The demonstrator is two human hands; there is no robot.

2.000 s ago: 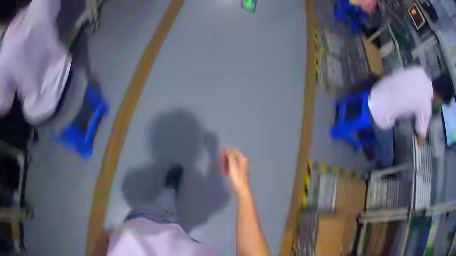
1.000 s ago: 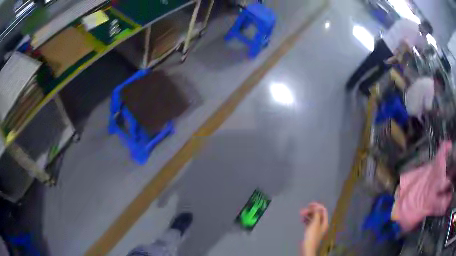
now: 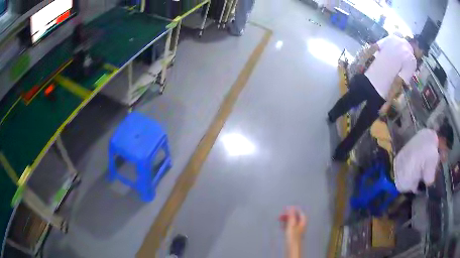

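My right hand (image 3: 293,219) is small and blurred at the bottom, right of centre, over the grey floor. Its fingers look curled, with a reddish spot at their tips. I cannot tell if it holds anything. My left hand is not in view. A blue stool (image 3: 137,138) stands on the floor to the left, beside a long bench with a green mat (image 3: 121,31) and yellow tape.
A brown floor line (image 3: 207,140) runs between stool and walkway. On the right, one person (image 3: 391,63) stands leaning over a crowded line. Another (image 3: 416,158) sits bent over it near a blue stool (image 3: 372,189). A lit screen (image 3: 49,16) is at upper left. My shoe (image 3: 178,245) shows below.
The view has moved along the walkway. The green floor marking has left view. A different blue stool and the green bench now show at left. My right hand stays low in the picture.
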